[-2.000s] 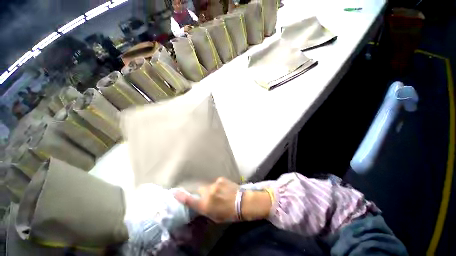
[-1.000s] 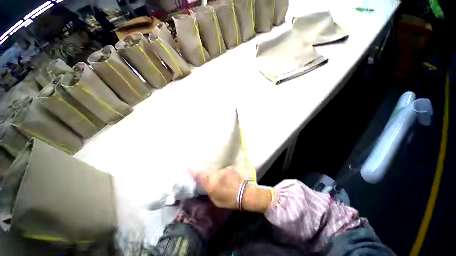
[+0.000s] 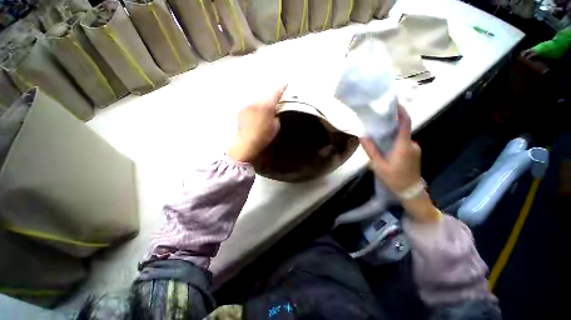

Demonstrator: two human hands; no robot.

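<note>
A taupe bag body (image 3: 310,147) stands near the table's front edge with its mouth towards me, showing a dark inside. My left hand (image 3: 260,125) is at the left rim of the mouth, its index finger pointing up along it; the grip is partly hidden. My right hand (image 3: 397,156) is closed around the white cloth-wrapped steamer head (image 3: 369,84), held up at the right of the bag mouth. A pale hose runs down from the steamer head to a steamer base (image 3: 388,240) on the floor.
Beige bags (image 3: 116,53) with yellow lines stand along the far edge of the white table (image 3: 200,103). A large bag (image 3: 69,169) is at left. Flat bag bodies (image 3: 426,37) and a green item (image 3: 483,30) lie at the far right. A pale steamer stand (image 3: 494,187) and another person's green sleeve (image 3: 554,47) are right.
The bag now shows its dark open mouth. My left hand has come to its rim. My right hand has moved right and holds the steamer head raised. The view has shifted downward.
</note>
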